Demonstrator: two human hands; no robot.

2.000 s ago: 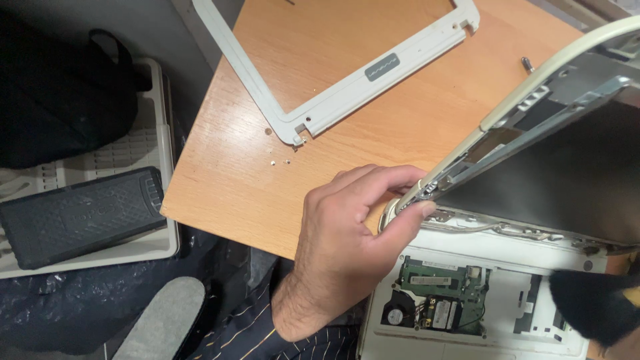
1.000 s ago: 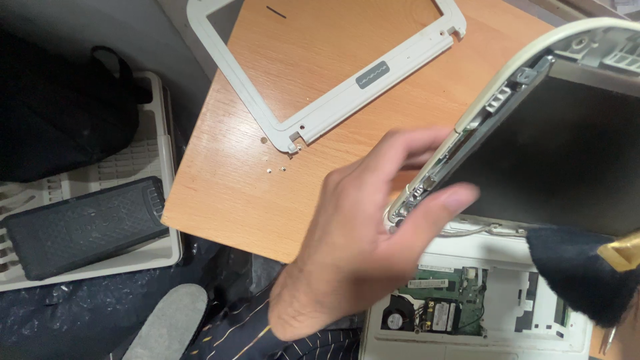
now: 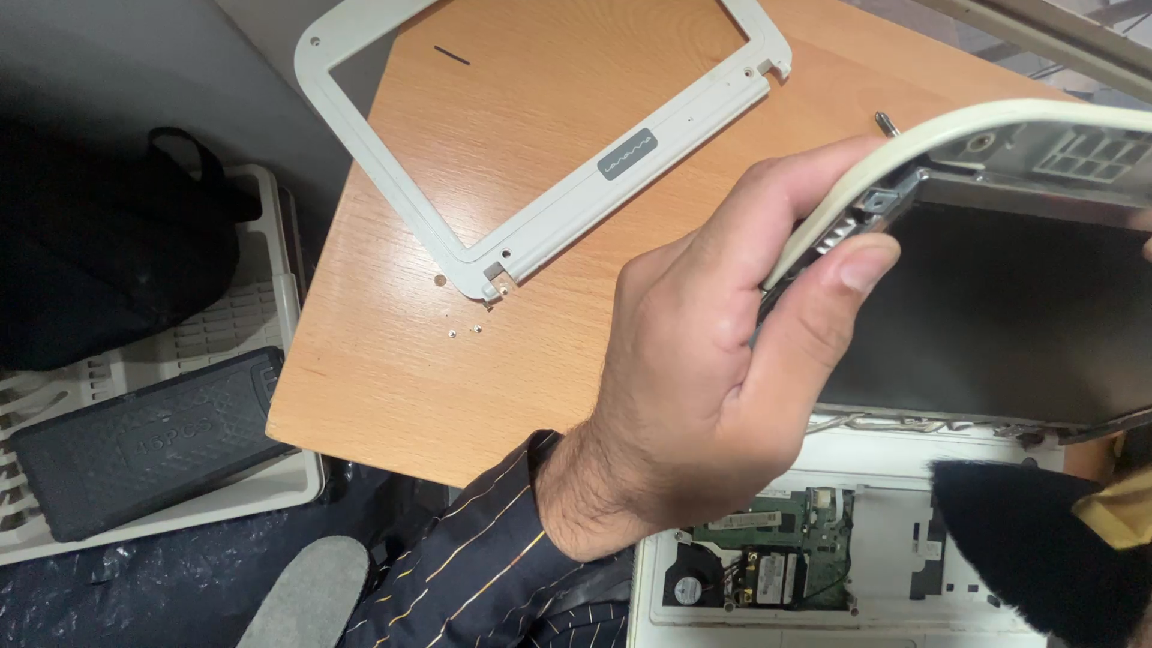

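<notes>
My left hand (image 3: 720,360) grips the left edge of an opened laptop's lid (image 3: 909,135), its thumb on the inner side near the metal hinge strip. The dark display panel (image 3: 990,315) is exposed within the lid. Below lies the white laptop base (image 3: 891,625), with a green circuit board (image 3: 823,540) and a small fan (image 3: 691,576) showing. A brush with black bristles (image 3: 1035,540) and a gold ferrule (image 3: 1120,508) is over the base's right part. Skin of what looks like my right hand (image 3: 1091,457) shows beside the brush; its grip is mostly hidden or out of frame.
A white screen bezel (image 3: 576,198) lies on the wooden table (image 3: 360,387), with several small screws (image 3: 477,329) by its lower corner. A metal tool tip (image 3: 886,123) shows behind the lid. Left of the table, a white plastic rack (image 3: 306,477) holds a black case (image 3: 148,441) and a black bag (image 3: 99,252).
My left hand has moved up along the lid's edge from near the hinge. The brush has come further into view from the right edge since two seconds ago.
</notes>
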